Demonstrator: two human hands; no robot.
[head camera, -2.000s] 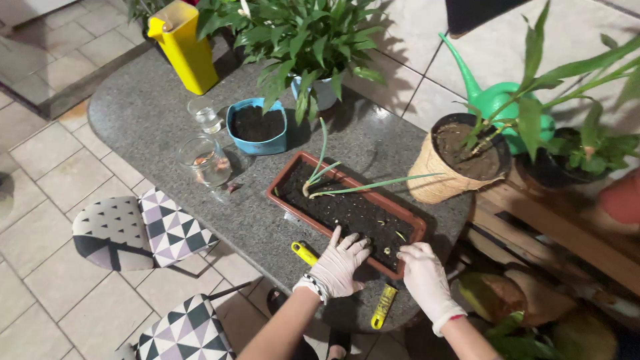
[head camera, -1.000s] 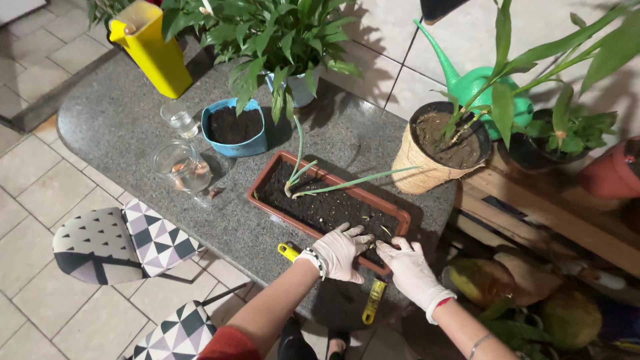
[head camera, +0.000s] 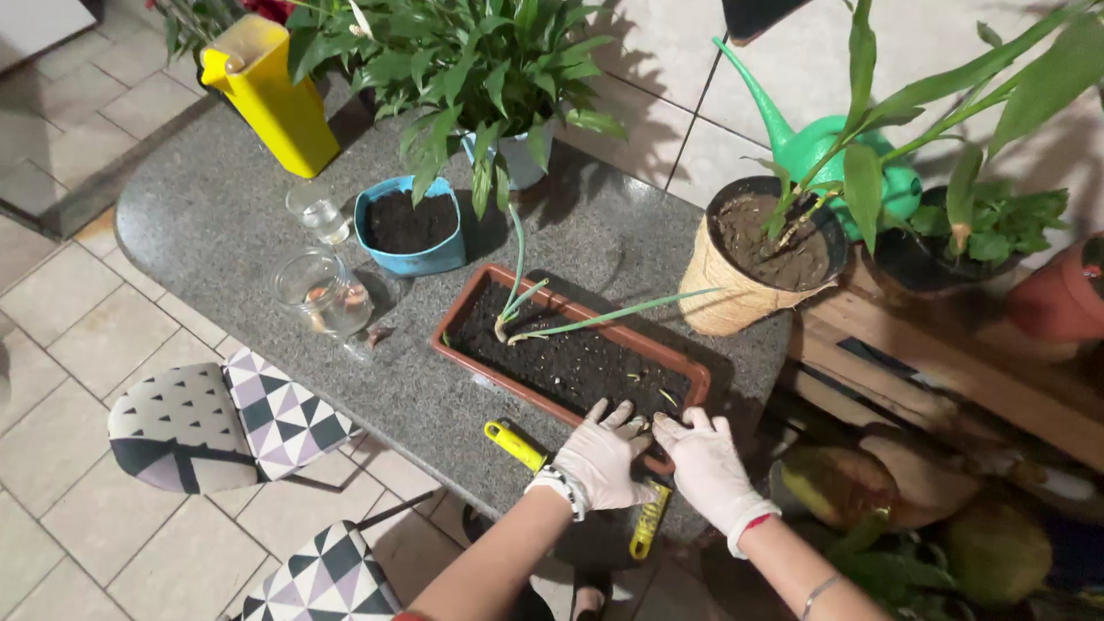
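Note:
A brown plastic planter box (head camera: 487, 379) full of dark soil lies across the counter, with a green-leaved onion plant (head camera: 502, 328) rooted toward its left end. Both hands wear pale gloves. My left hand (head camera: 604, 457) rests over the near rim at the right end, fingertips at the soil. Close beside it, my right hand (head camera: 709, 466) reaches to the soil at the same corner, thumb side inward. Whether the fingertips pinch anything is hidden. Two yellow-handled tools lie by my left hand: one handle (head camera: 515, 446) to its left, the other handle (head camera: 649, 520) below, between the wrists.
On the grey stone counter (head camera: 216, 207) stand a blue pot of soil (head camera: 412, 259), a glass (head camera: 319, 216), a glass jar with bulbs (head camera: 323, 297), a yellow container (head camera: 276, 103) and a leafy potted plant (head camera: 509, 155). A burlap-wrapped pot (head camera: 724, 297) and green watering can (head camera: 819, 155) are right.
My right hand has moved in from the planter's right end to beside my left hand. My left hand's fingers stay at the near right corner.

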